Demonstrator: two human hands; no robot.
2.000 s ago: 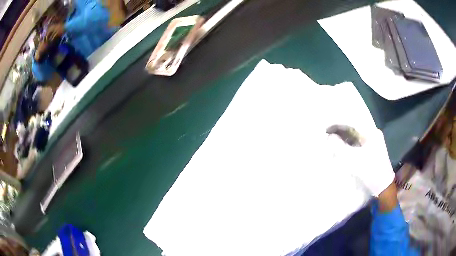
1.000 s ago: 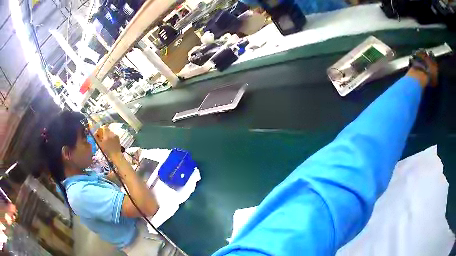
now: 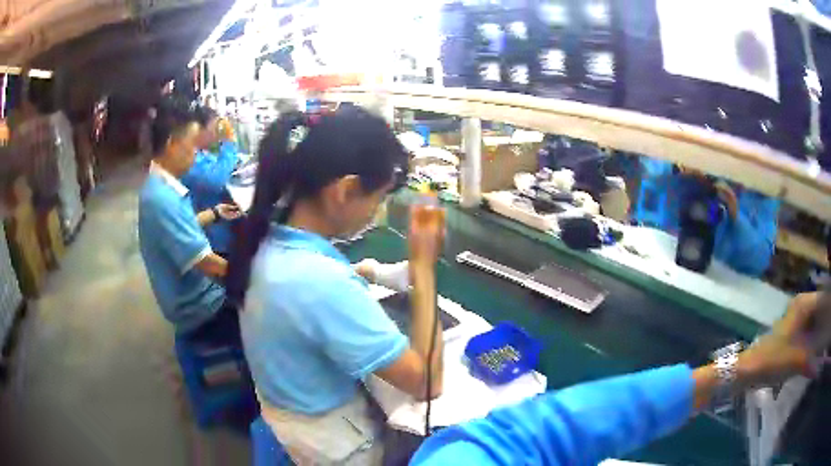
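Observation:
My left arm in a blue sleeve reaches from the bottom centre to the right edge. My left hand (image 3: 791,344), bare with a metal watch at the wrist, is cut off by the right edge. Its fingers meet a blurred grey shape there; I cannot tell what it is or whether it is gripped. A blurred white shape (image 3: 767,414) shows below the hand, also unclear. My right hand is not seen. A covered housing (image 3: 567,287) with a dark face lies on the belt beyond my arm, its long pale handle pointing left.
A neighbour (image 3: 310,314) sits at left, holding an orange screwdriver (image 3: 428,217) upright over a dark-faced unit on white padding. A blue bin (image 3: 503,353) of screws stands beside it. Another worker sits farther left. An aisle runs at far left. A shelf rail crosses above the belt.
My view has swung left and up. The open housing that my left hand reached on the belt is out of clear view. My left hand is now at the right edge.

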